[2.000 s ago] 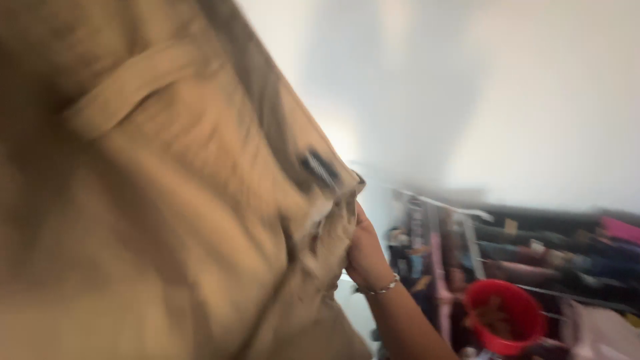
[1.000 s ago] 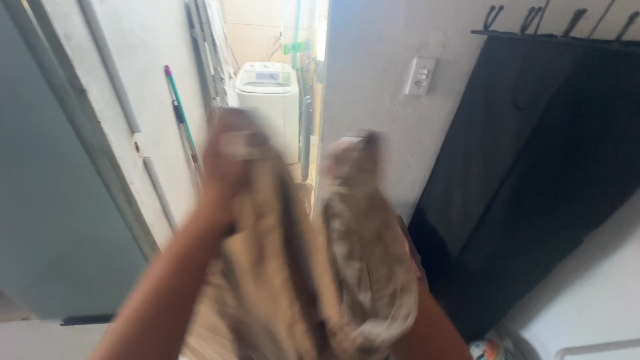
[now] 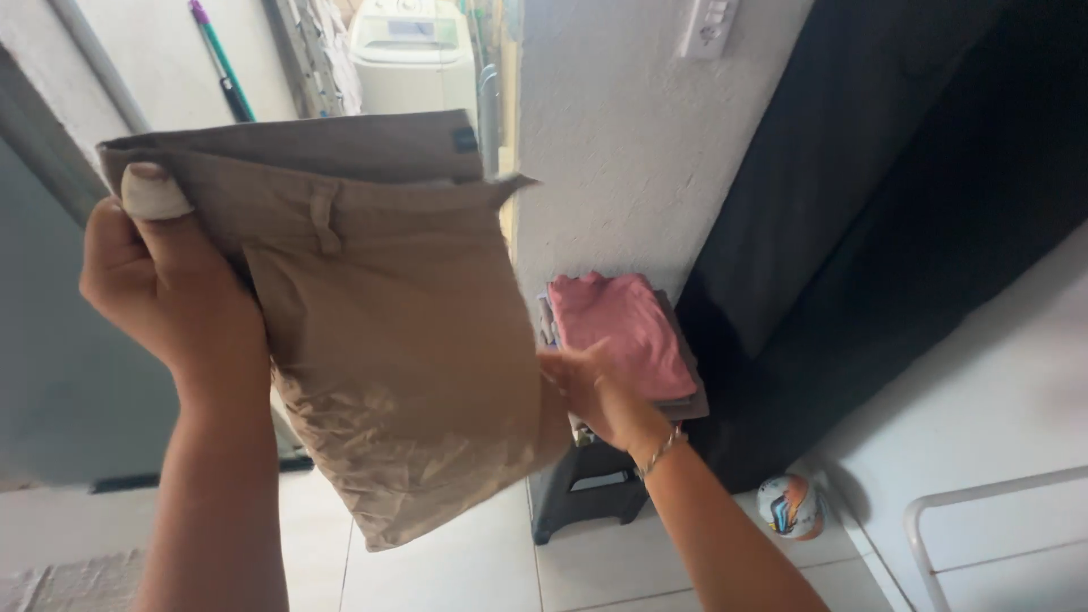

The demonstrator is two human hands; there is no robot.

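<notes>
A pair of tan trousers (image 3: 399, 323), doubled over with its waistband at the top, hangs in front of me. My left hand (image 3: 174, 255) grips the waistband's left end, its thumb on the near side; a pale wrap covers part of that thumb. A belt loop and a small dark label show along the waistband. At the lower right edge of the trousers is my right hand (image 3: 595, 391), slightly blurred, with a bracelet on its wrist. Some of its fingers are hidden behind the cloth, so its hold cannot be told.
Beyond my right hand, a pink folded garment (image 3: 625, 336) tops a pile of clothes on a dark plastic stool (image 3: 586, 484). A patterned ball (image 3: 790, 507) lies on the tiled floor by the wall. A washing machine (image 3: 412, 76) stands through the doorway, and a metal frame (image 3: 994, 489) is at right.
The trousers, bunched and blurred between both hands a second ago, now hang flatter from my left hand. My right hand has moved down to their lower right edge. The view has swung since two seconds ago.
</notes>
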